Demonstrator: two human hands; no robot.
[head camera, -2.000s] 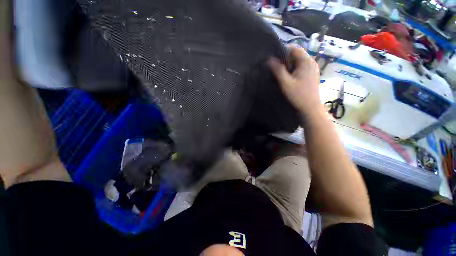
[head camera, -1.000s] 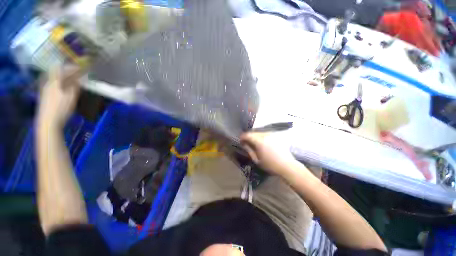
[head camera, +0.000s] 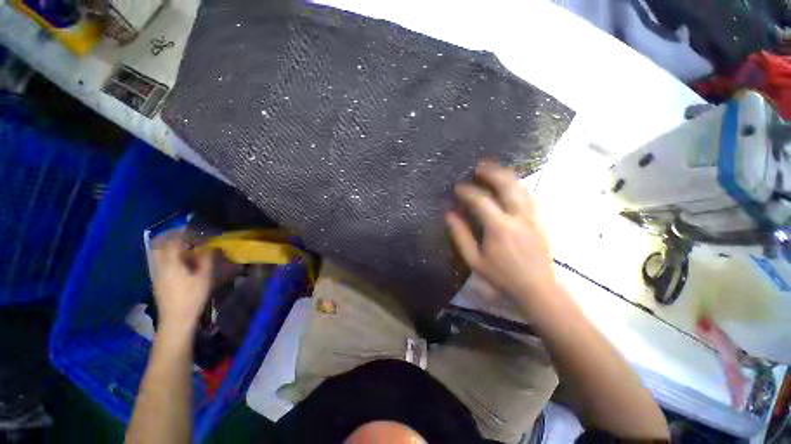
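A dark grey panel with glittery flecks (head camera: 347, 121) lies over the white table, its near edge hanging toward my lap. My right hand (head camera: 499, 225) rests on the panel's right part, fingers apart and not closed on it. My left hand (head camera: 180, 277) is over the blue crate, fingers bent beside the left end of a yellow strip (head camera: 256, 249); I cannot tell whether it grips the strip or anything else.
The blue crate (head camera: 91, 299) at lower left holds dark pieces. The sewing machine head (head camera: 694, 169) stands right of the panel, with black-handled scissors (head camera: 666, 276) and a pink strip (head camera: 727, 355) nearer me. Red cloth (head camera: 763, 82) lies at upper right.
The panel has gone from being lifted to lying spread on the table. My left hand has moved down to the crate. My right hand has moved onto the panel. The camera view has shifted left.
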